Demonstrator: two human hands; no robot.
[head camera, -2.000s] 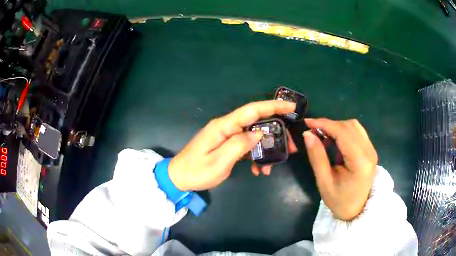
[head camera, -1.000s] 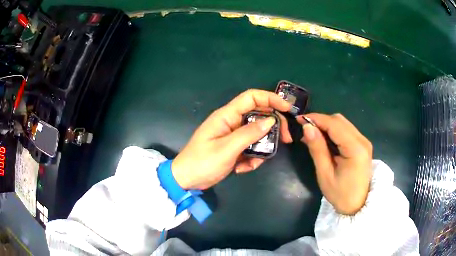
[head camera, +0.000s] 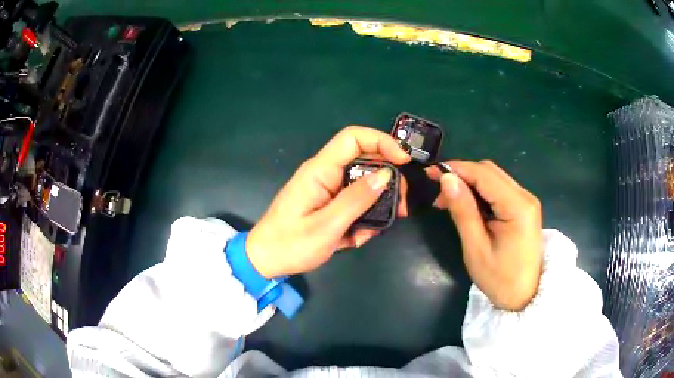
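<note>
My left hand (head camera: 307, 199) holds a watch housing (head camera: 383, 209) by its sides, its open face up and the thumb on its upper inner part. My right hand (head camera: 499, 221) pinches a small dark piece (head camera: 443, 168) between thumb and fingertips, to the right of the held housing and not touching it. A second watch housing (head camera: 419, 137), open side up with silver parts inside, lies on the green mat just beyond my left fingertips. The parts under my left thumb are hidden.
A black press fixture (head camera: 111, 96) stands at the left, with a dark screen (head camera: 62, 207) hanging out of it, a metal latch (head camera: 113, 203) and red digits (head camera: 3, 244). Clear blister trays (head camera: 639, 221) are stacked at the right. Worn yellow tape (head camera: 443, 40) edges the mat.
My left hand and the held housing have moved a little left and up. My right hand has shifted slightly left with the small piece. The second housing shows more fully.
</note>
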